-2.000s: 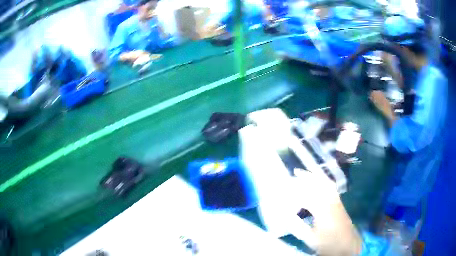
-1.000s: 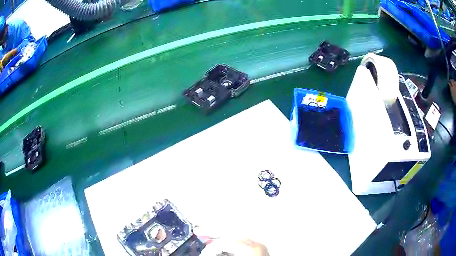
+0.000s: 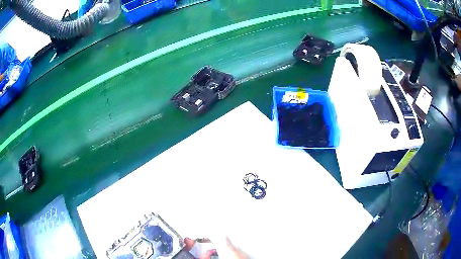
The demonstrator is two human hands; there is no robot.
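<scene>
An open black housing (image 3: 146,242) with silvery parts and a pale-rimmed opening lies at the bottom left of the white sheet (image 3: 212,172), cut off by the lower edge. Fingertips (image 3: 194,247) are at its right side, with a small pale patch between them; they seem to touch the housing, and which hand they belong to is unclear. A blurred finger, apparently of my right hand (image 3: 235,250), is just right of them at the bottom edge. The rest of both hands is out of view. Several thin black rings (image 3: 255,185) lie loose mid-sheet.
The blue bin (image 3: 306,119) full of black rings stands behind the sheet. The white tape dispenser (image 3: 366,121) with its roll is on the right. Other housings (image 3: 204,90) sit along the green belt (image 3: 121,106). Clear bumpy plastic (image 3: 53,230) lies at far left.
The view has swung from the dispenser to the sheet. A hand formerly at the dispenser is now beside the housing. The fingers are now more spread than one second ago.
</scene>
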